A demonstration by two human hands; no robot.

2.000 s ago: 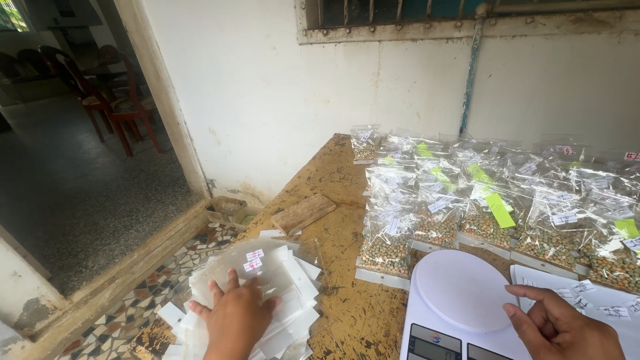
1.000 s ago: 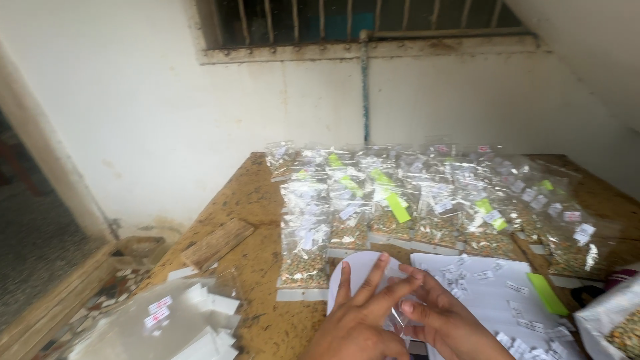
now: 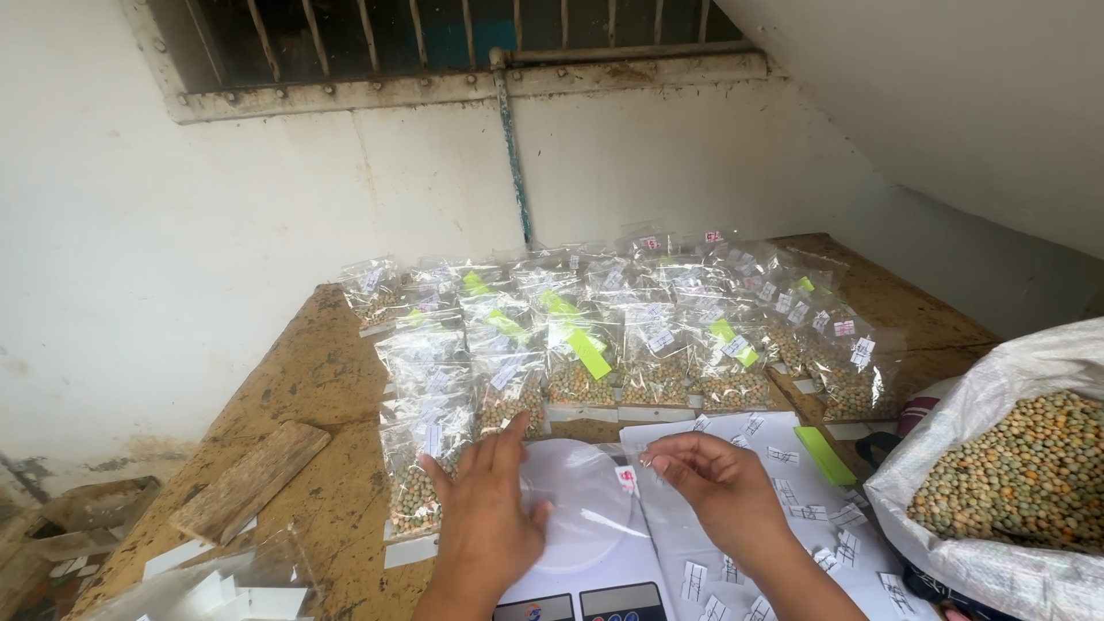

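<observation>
A clear plastic bag (image 3: 595, 509) with a small red-marked label (image 3: 626, 479) lies over the round plate of a white digital kitchen scale (image 3: 586, 578). My left hand (image 3: 492, 509) rests at the bag's left side with fingers spread; whether it grips the film cannot be told. My right hand (image 3: 711, 483) pinches the bag's edge near the label between thumb and fingertips. Behind the scale stand rows of clear bags of dried peas (image 3: 509, 401), some with bright green strips (image 3: 588, 352). Small marked paper slips (image 3: 809, 512) are scattered over white paper sheets (image 3: 768, 431) at the right.
An open white woven sack of dried peas (image 3: 1018, 466) stands at the right. A wooden block (image 3: 252, 481) lies on the worn wooden table (image 3: 345, 509) at the left, near flat empty plastic bags (image 3: 259, 569). A barred window (image 3: 466, 43) is in the wall behind.
My left hand has moved from the flat bags at the left to the scale, where a clear bag now lies. My hands, close together one second ago, are apart. The view has turned right.
</observation>
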